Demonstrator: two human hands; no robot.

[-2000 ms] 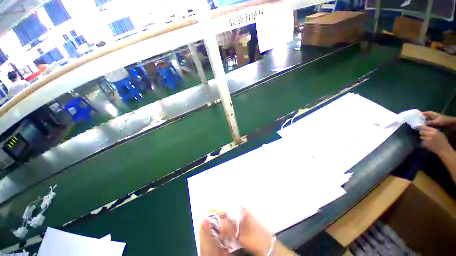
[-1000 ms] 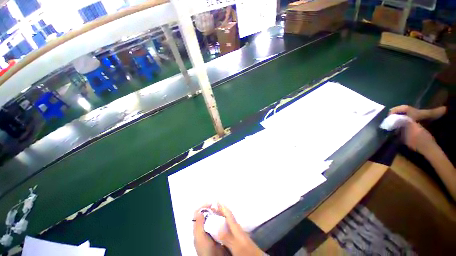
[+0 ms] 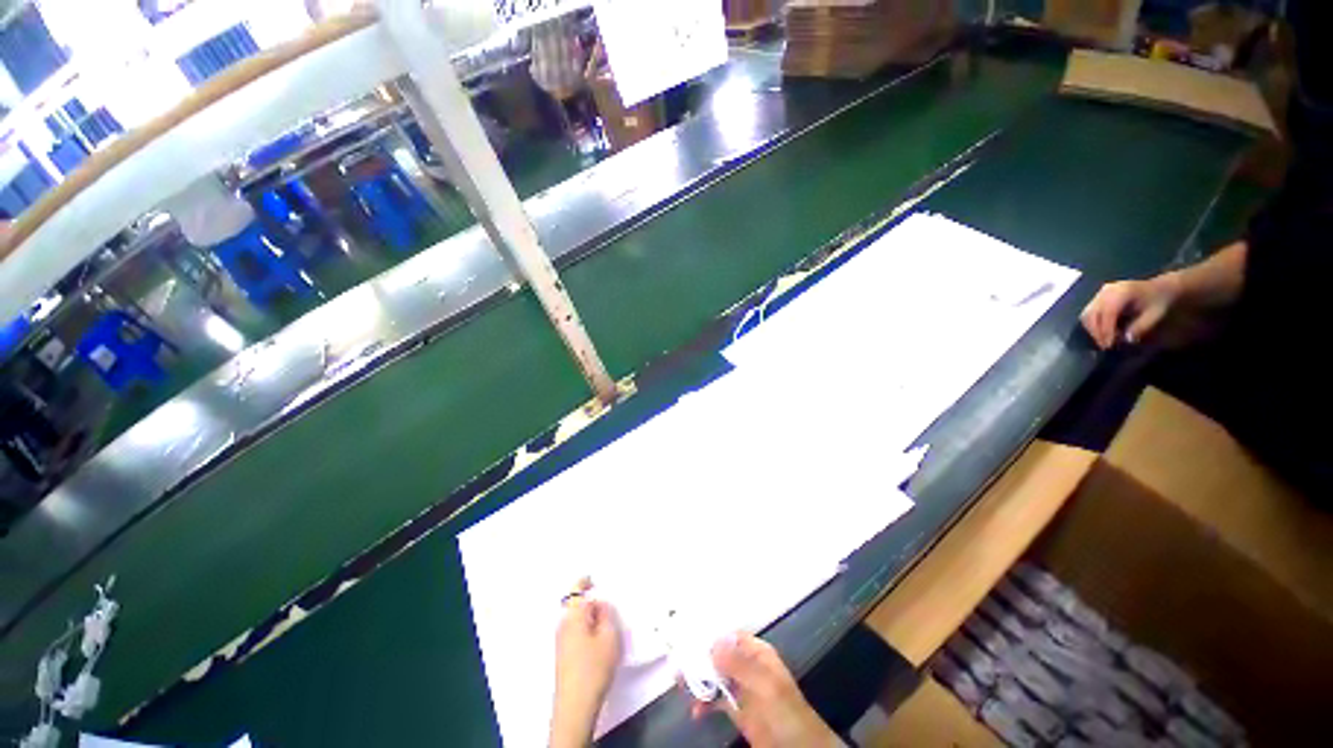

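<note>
My right hand (image 3: 763, 693) is closed on a white charger with cable (image 3: 705, 669), its thin cord looped at the fingers, over the near part of the white work sheets (image 3: 702, 482). My left hand (image 3: 588, 646) is to its left over the same sheets, fingers pinched together around something small at the fingertips; what it is cannot be made out. The charger is overexposed against the white sheets, so its edges are hard to tell.
An open shipping carton (image 3: 1155, 541) with rows of bagged units (image 3: 1075, 665) is at the lower right. A co-worker's hand (image 3: 1133, 310) rests near the bench edge. More corded chargers (image 3: 76, 665) lie at lower left. A white post (image 3: 512, 219) stands beyond the sheets. A cardboard sheet (image 3: 1162, 91) lies at the far end.
My hands have moved apart, the charger now at my right hand. The white bundle has left the co-worker's hands, and only one of them shows. The view has shifted right.
</note>
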